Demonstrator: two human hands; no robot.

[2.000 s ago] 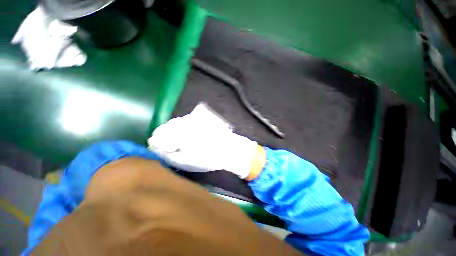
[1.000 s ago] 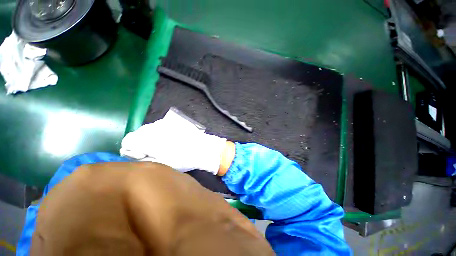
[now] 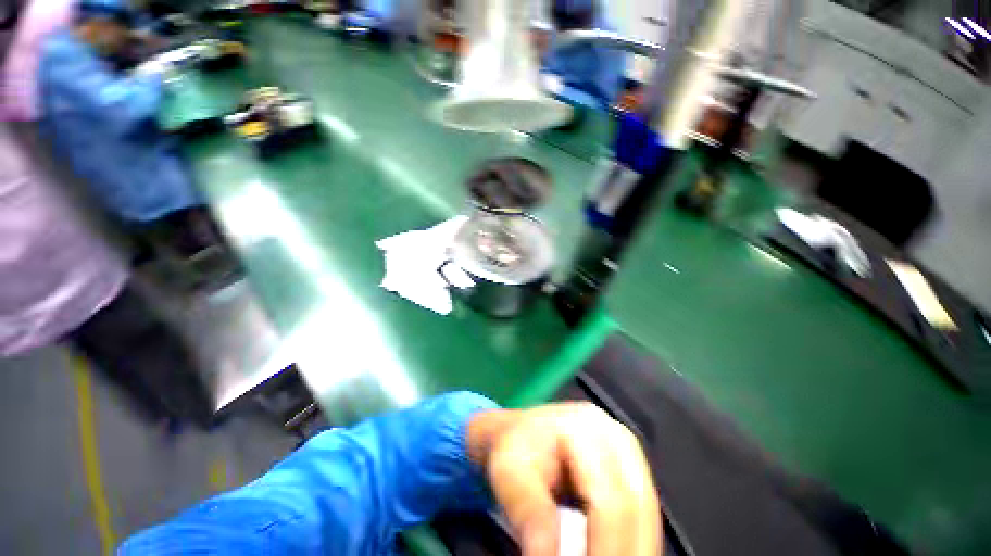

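My left hand (image 3: pixel 571 467), bare with a blue sleeve, is at the bottom centre over the near left edge of the black mat (image 3: pixel 717 456). Its fingers are curled around a small white piece (image 3: pixel 572 532), cut off by the bottom edge; I cannot tell if it is glove or cloth. My right hand is not in view, unless that white piece is part of its glove. The round metal can (image 3: pixel 502 248) stands beyond the hand with a dark piece (image 3: pixel 509 182) at its back rim. A crumpled white cloth (image 3: pixel 418 263) lies beside the can. The view is blurred.
A whitish fume hood (image 3: pixel 505 103) hangs above the can. A dark upright holder with blue (image 3: pixel 625 179) stands right of it. White gloves (image 3: pixel 826 239) lie on a far black mat. A component tray (image 3: pixel 272 122) is at upper left. Two people stand along the left side.
The view has swung up and left along the bench. The white-gloved right hand and the brush have left the view. The bare left hand has come into view.
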